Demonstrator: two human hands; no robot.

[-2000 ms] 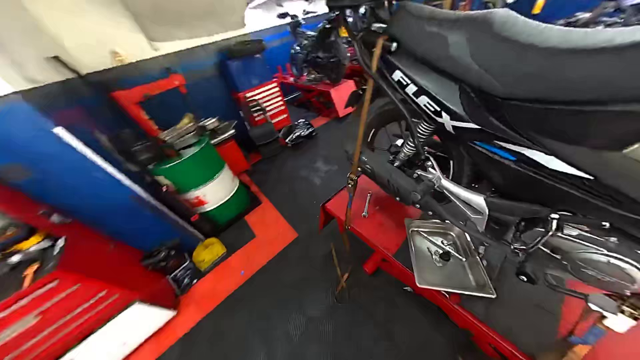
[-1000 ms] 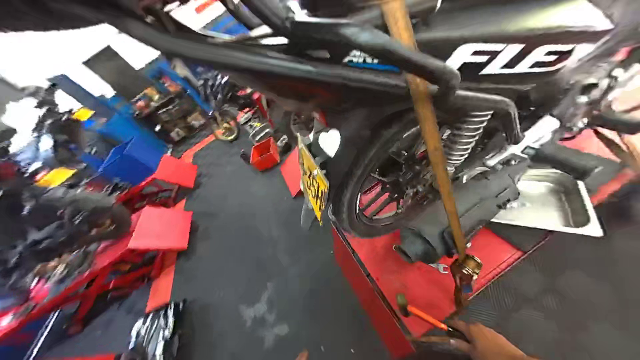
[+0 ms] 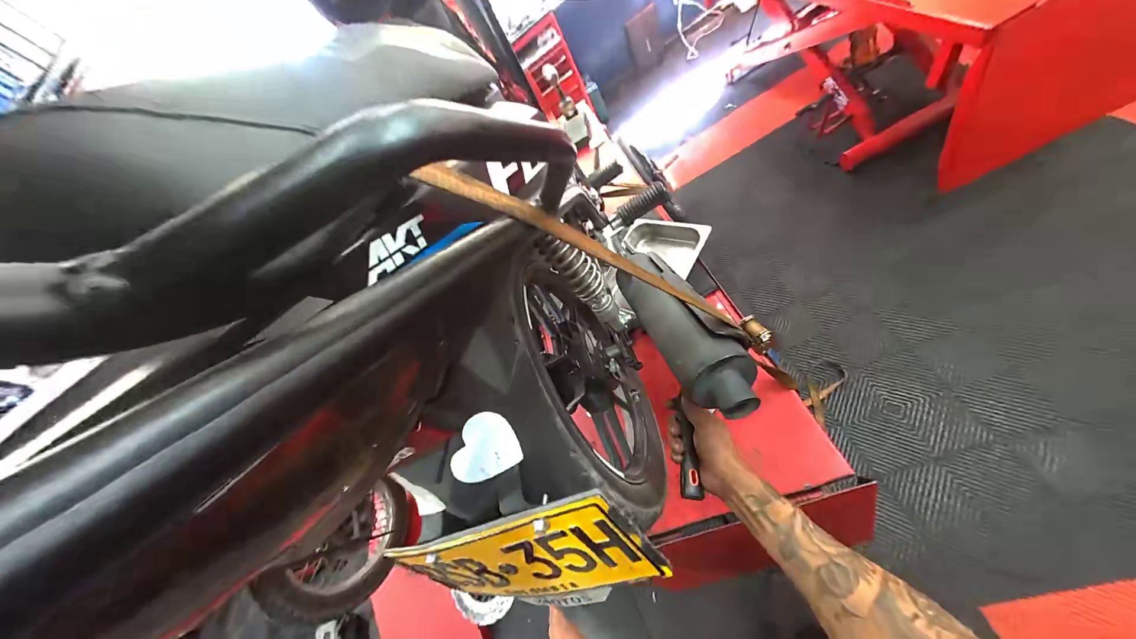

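In the head view my right hand (image 3: 710,444) is closed round the black handle of a tool (image 3: 690,484), with an orange mark near its end. The tool's head is hidden. This hand is just below the black exhaust muffler (image 3: 697,342), beside the rear wheel (image 3: 590,390) of a black AKT motorcycle (image 3: 355,222). A small part of my left hand (image 3: 564,624) shows at the bottom edge, under the yellow licence plate (image 3: 550,550); its fingers are hidden. A brown ratchet strap (image 3: 603,251) runs from the grab rail down past the muffler to its metal ratchet (image 3: 756,333).
The motorcycle stands on a red lift platform (image 3: 790,444). A metal tray (image 3: 670,244) lies beside the engine. The strap's loose end (image 3: 827,390) hangs at the platform's right. Another red lift (image 3: 1021,98) is at upper right, on dark tiled floor. Another wheel (image 3: 346,550) is at lower left.
The view has swung round to the motorcycle's rear. My right hand, at the lower edge by an orange and black hammer handle one second ago, is now below the muffler.
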